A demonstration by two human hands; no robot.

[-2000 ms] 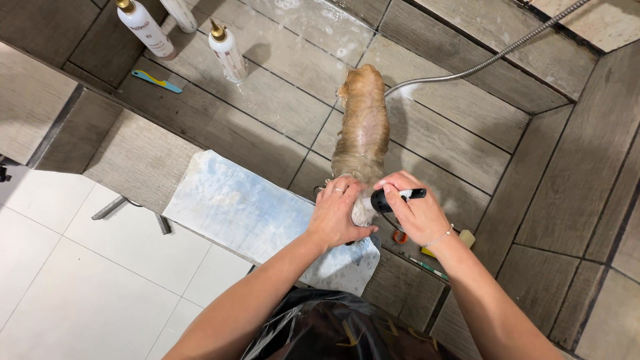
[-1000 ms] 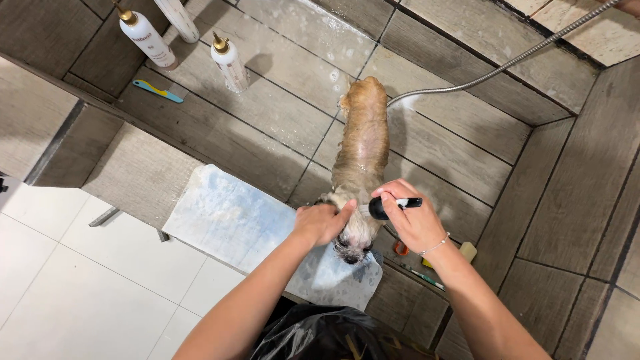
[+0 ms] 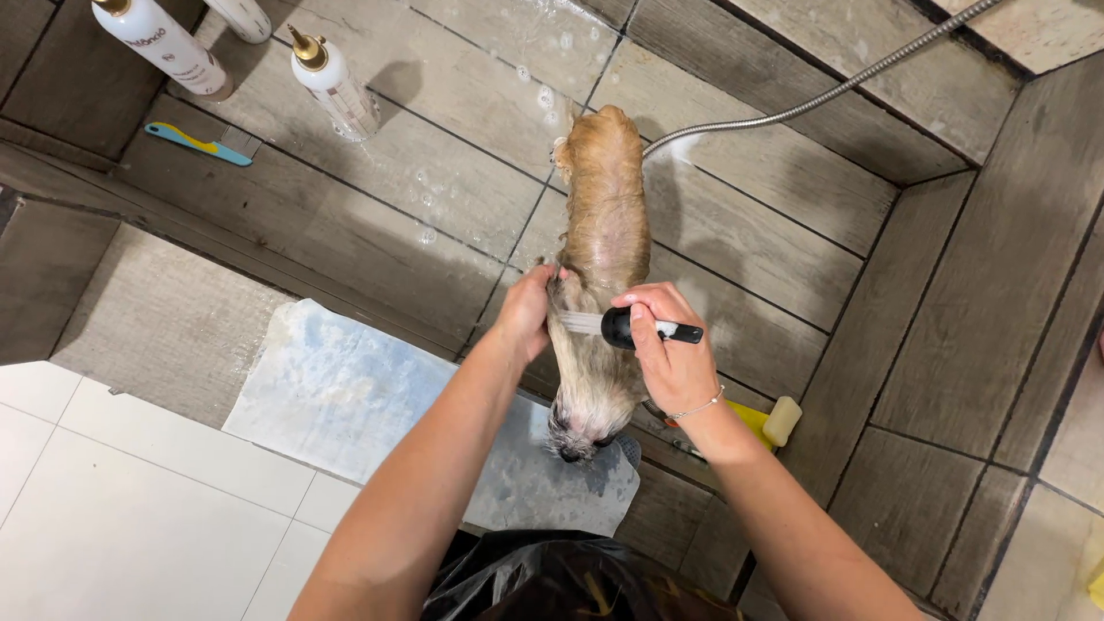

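A wet tan dog (image 3: 606, 207) stands in the tiled tub, its pale, greyish head lowest in the view, over the edge of a blue and white mat. My right hand (image 3: 671, 345) is closed round a black shower head (image 3: 623, 329), from which water sprays leftward onto the side of the dog's neck. On the dog's other side, my left hand (image 3: 528, 312) holds what looks like its ear or neck fur between thumb and fingers. A metal shower hose (image 3: 776, 116) runs behind the dog; its link to the shower head is hidden.
White bottles (image 3: 336, 90) with gold tops stand at upper left, near a blue and yellow comb-like tool (image 3: 198, 144). The mat (image 3: 345, 388) lies over the tub's ledge. At right, a cream bar (image 3: 782, 421) rests by a yellow item (image 3: 749, 423). Tiled walls close the right side.
My left hand has moved from the dog's head to the side of its neck. The dog's face, covered by my hands two seconds ago, shows now. My right hand has kept hold of the shower head.
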